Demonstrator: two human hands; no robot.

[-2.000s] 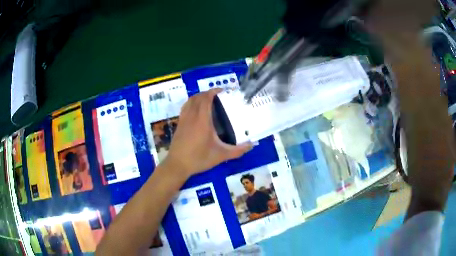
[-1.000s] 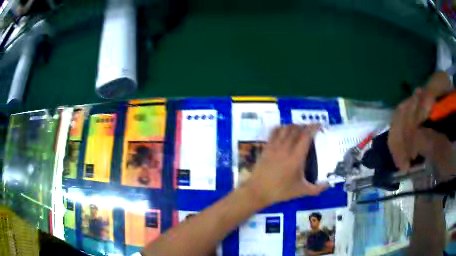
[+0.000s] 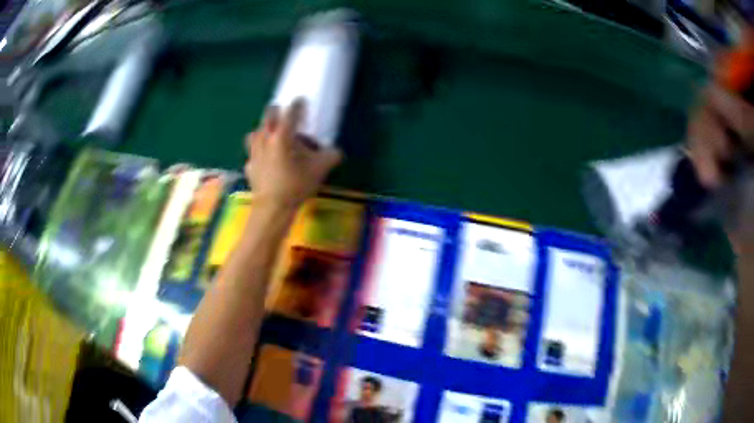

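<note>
My left hand (image 3: 285, 161) is at the near end of a white housing (image 3: 321, 78) on the green conveyor, its fingers over that end. Blur hides how firmly it grips. My right hand (image 3: 718, 136) is at the right edge, closed on the auto-feed screwdriver, whose orange part (image 3: 738, 68) shows above it. Another white housing (image 3: 637, 186) lies at the right beyond the mat, partly hidden by the dark tool body.
The green conveyor (image 3: 496, 107) runs across the far side, with a blurred white housing (image 3: 122, 91) at its left. The printed work mat (image 3: 413, 355) lies nearer. A yellow crate (image 3: 37, 347) is at the lower left.
My left hand has left the housing at the right and reached left to one on the conveyor. The right-hand housing now lies beyond the mat. The view has swung left.
</note>
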